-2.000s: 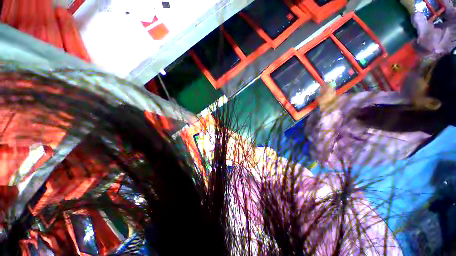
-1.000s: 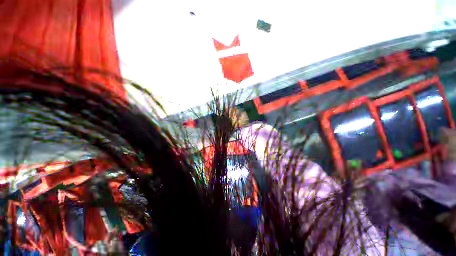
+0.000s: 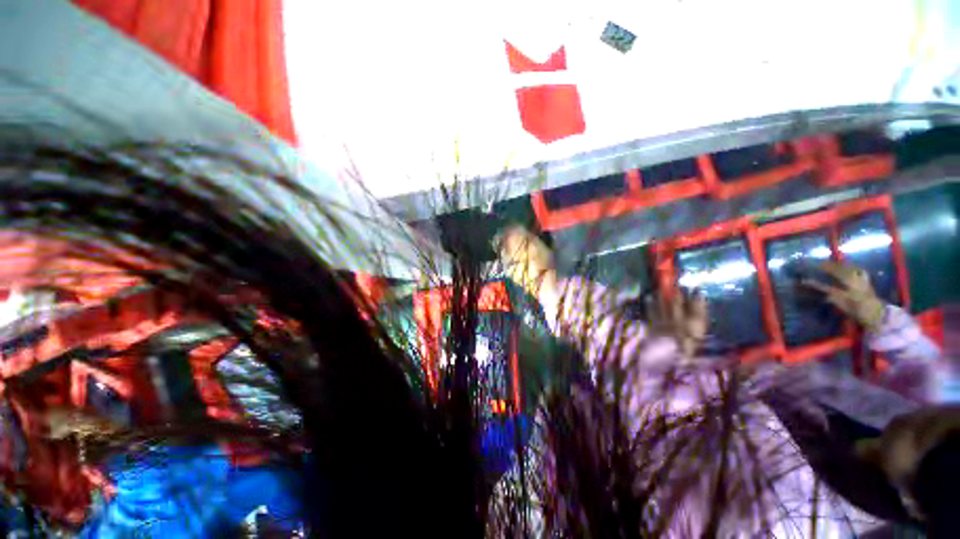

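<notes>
A tablet in an orange frame [image 3: 482,299] lies low in the middle, partly behind dark hair. Its glossy screen shows a bright reflection. My right hand [image 3: 523,258] reaches past the frame's upper right side, below the white shelf. Its pink sleeve runs down to the lower right, behind the hair. The hand is blurred, and I cannot tell if it holds anything. My left hand is not visible.
Joined orange-framed tablets [image 3: 805,276] lie at right, with another person's hands [image 3: 851,293] over them. More orange frames [image 3: 658,198] stand behind. A white shelf [image 3: 726,79] spans the top. Orange pieces [image 3: 84,326] crowd the left. Hair blocks the centre-left.
The view has turned, so the shelf and tablet rows appear more level than at first. My right hand has moved from the near tablet to beyond it. Another person's hands now show over the right tablets.
</notes>
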